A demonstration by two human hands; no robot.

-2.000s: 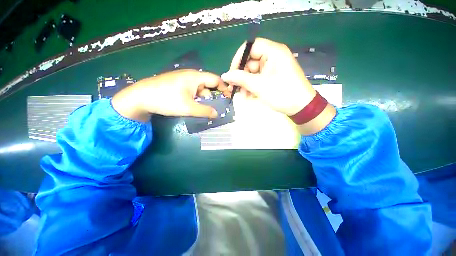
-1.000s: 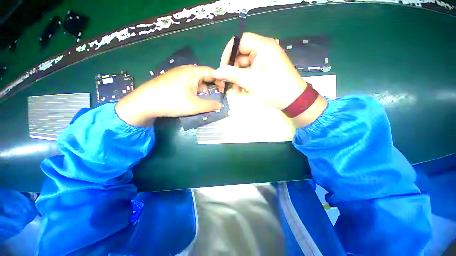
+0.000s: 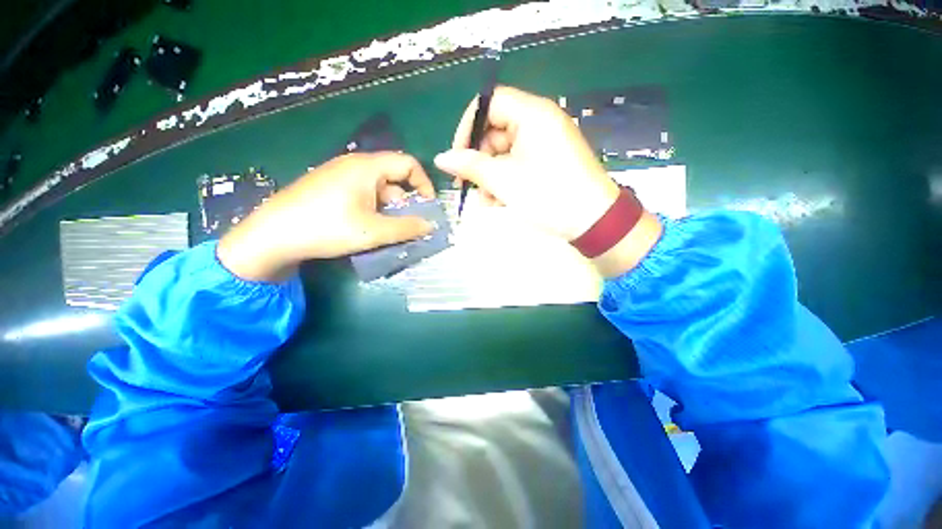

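My left hand [image 3: 336,207] holds a dark circuit board [image 3: 398,246] by its edge, tilted, over the left end of a bright white sticker sheet [image 3: 527,263]. My right hand [image 3: 532,160], with a red wristband, holds dark tweezers [image 3: 479,126] like a pen. The tweezers' tip points down at the sheet, just right of the board; whether it touches, or holds a piece, I cannot tell. My fingers hide part of the board.
A greyer striped sheet [image 3: 124,258] lies far left, with a spotted board [image 3: 233,198] beside it. Another dark board [image 3: 368,138] lies behind my left hand, and one [image 3: 623,122] at the back right. A chipped rail [image 3: 341,70] separates the bench from the belt with dark units [image 3: 174,64].
My left hand has moved left with the board, away from the tweezers' tip. A gap now shows between my two hands. The dark units on the belt have shifted right.
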